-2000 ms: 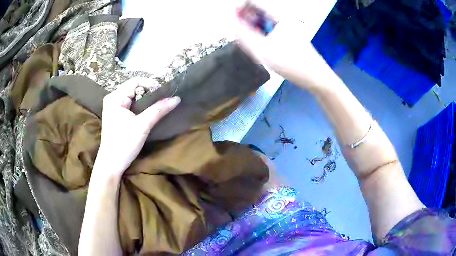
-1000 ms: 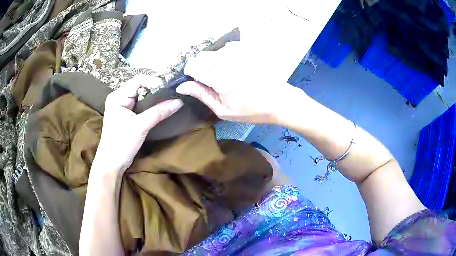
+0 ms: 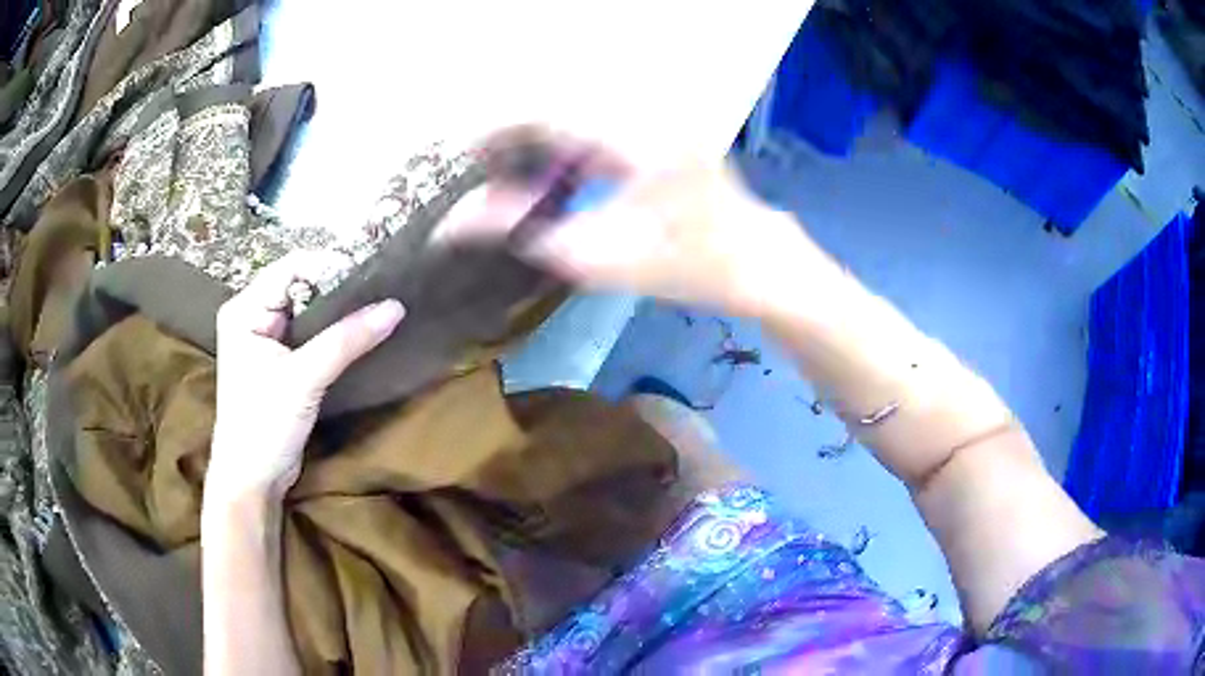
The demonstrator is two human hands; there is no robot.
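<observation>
The jacket's golden-brown lining (image 3: 397, 528) lies bunched over the table edge and my lap. Its dark grey-brown facing (image 3: 397, 337) runs up to the right, with a pale bumpy edge along it. My left hand (image 3: 284, 357) grips the facing and edge between thumb and fingers. My right hand (image 3: 595, 218) is motion-blurred over the upper end of the facing, with the thread snips (image 3: 555, 192), a dark blurred shape with blue and pink-purple, held in it. Whether its fingers also touch the cloth is unclear.
A garment pile (image 3: 185, 165) lies at the left of the white table (image 3: 529, 66). Blue stacks or containers (image 3: 1130, 383) stand at the right, with dark cloth (image 3: 1044, 79) on the farther one. Thread scraps (image 3: 736, 354) lie on the pale blue-grey floor.
My right hand came down from the far upper right to the facing, then shifted slightly away from my left hand, showing the snips. My left hand keeps its grip; the whole view shifted a little.
</observation>
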